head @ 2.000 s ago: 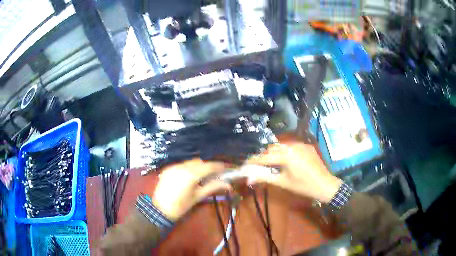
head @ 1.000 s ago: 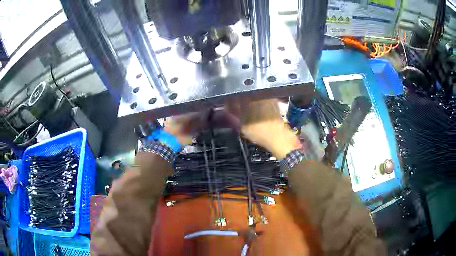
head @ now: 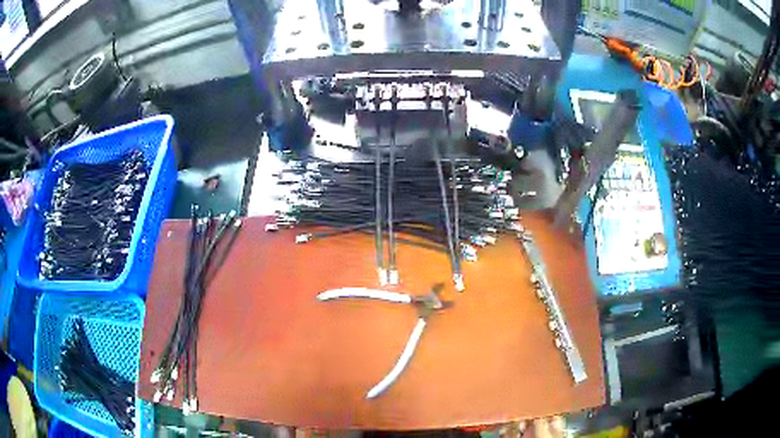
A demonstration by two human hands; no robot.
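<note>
Side cutters (head: 430, 301) with white handles lie open on the reddish-brown board (head: 282, 342). A loading bar (head: 554, 310) lies slanted on the board's right part. In the machine's tooling another bar (head: 410, 94) sits with several black cables (head: 385, 197) hanging from it towards me, their ends on the board. A pile of finished cables (head: 342, 192) lies under them at the back. My left hand is not in view. A skin-coloured patch (head: 546, 427), perhaps my right hand, is cut off by the bottom edge; its grip cannot be told.
A cable bundle (head: 195, 299) lies on the board's left side. A blue basket (head: 158, 201) full of cables and a light-blue mesh basket (head: 56, 312) stand at left. Heavy press plates (head: 410, 51) overhang the back. A control panel (head: 667, 205) and bulk black cables (head: 744, 231) are at right.
Both hands have withdrawn from the tooling, where the bar now sits with cables hanging. The view has shifted and shows more of the board, with the cutters and the second bar.
</note>
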